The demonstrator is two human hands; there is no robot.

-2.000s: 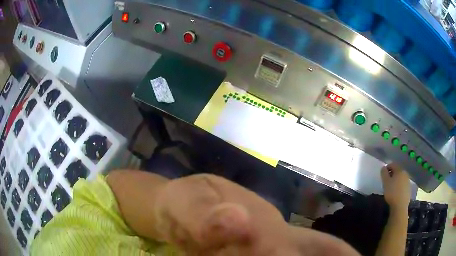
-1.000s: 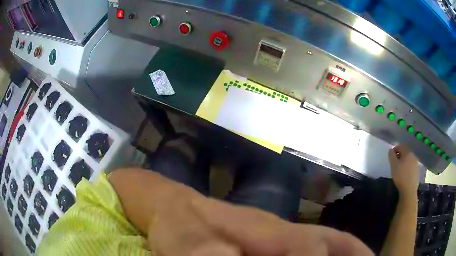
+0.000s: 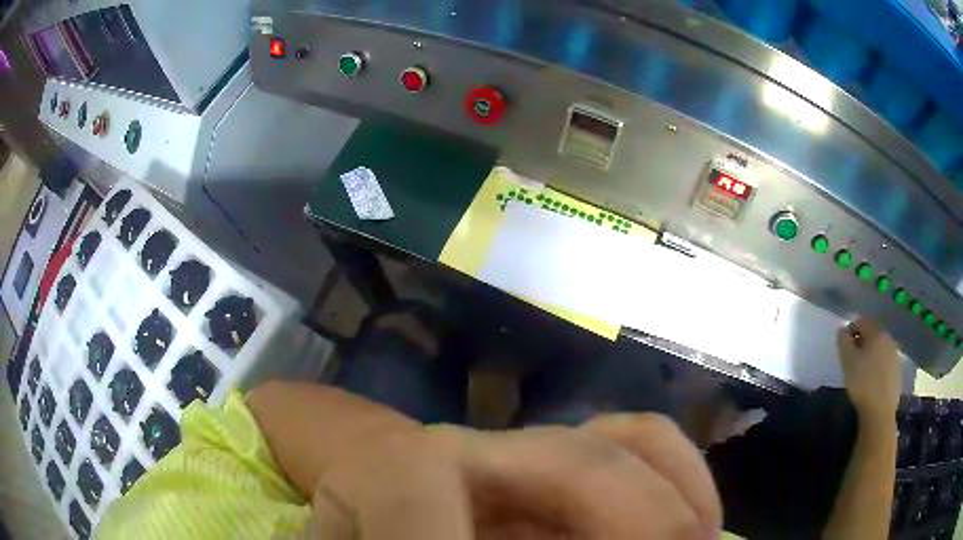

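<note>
My left hand point(image 3: 528, 485) is large and blurred at the bottom centre, its arm coming from a yellow sleeve at the left. Its fingers are curled and cut off by the lower edge, and I cannot tell whether they hold anything. My right hand cannot be made out with certainty. A small bare hand and forearm point(image 3: 871, 369) at the far right touch the worktop's edge beside a black shape; whose they are is unclear. A white paper sheet point(image 3: 560, 264) lies on a yellow backing sheet point(image 3: 465, 248) with green dots.
A white foam tray point(image 3: 111, 280) of round black assemblies is at the left. A crumpled white packet point(image 3: 366, 194) lies on the dark green worktop point(image 3: 422, 158). The steel panel has a red emergency stop point(image 3: 486, 104) and green buttons point(image 3: 785, 225). A black tray point(image 3: 929, 454) is at the lower right.
My left hand has shifted and its fingers look more curled at the bottom centre. The view has tilted slightly. The hand at the far right stays at the worktop's edge.
</note>
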